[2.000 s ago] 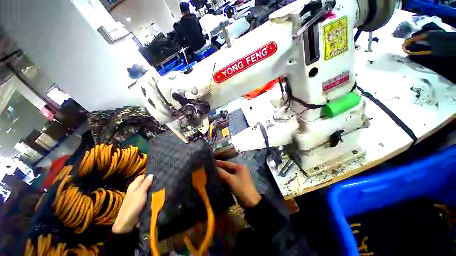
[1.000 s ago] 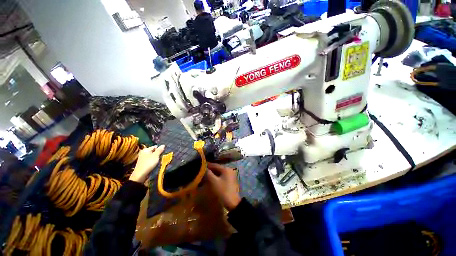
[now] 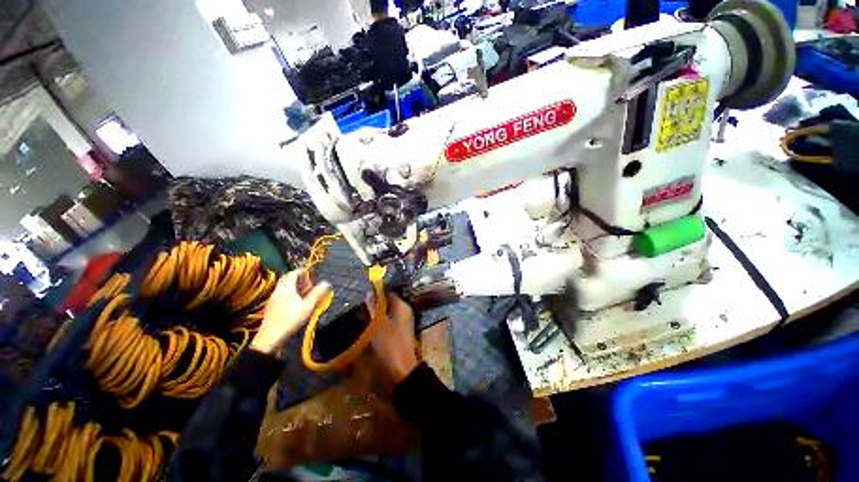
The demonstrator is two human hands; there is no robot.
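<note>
A dark checked bag panel [image 3: 350, 279] lies at the needle area of the white sewing machine [image 3: 603, 160]. A yellow-orange looped handle [image 3: 341, 361] hangs from it towards me. My left hand [image 3: 290, 313] is at the panel's left edge, by one handle end, with the fingers bent on the work. A thin yellow-orange loop shows just above it. My right hand [image 3: 394, 337] holds the work by the other handle end, below the presser foot [image 3: 388, 247]. Its fingertips are partly hidden by the handle.
Bundled yellow-orange handles [image 3: 141, 353] stand at left. A mottled cloth heap [image 3: 235, 212] lies behind. A brown board [image 3: 330, 424] is below the work. A blue bin [image 3: 650, 400] holds dark pieces at lower right. A person in dark clothes [image 3: 384, 52] is in the background.
The panel was turned and moved up to the needle area, with its handle now hanging towards me. Most recently, my left hand moved slightly lower and my right hand shifted left onto the handle.
</note>
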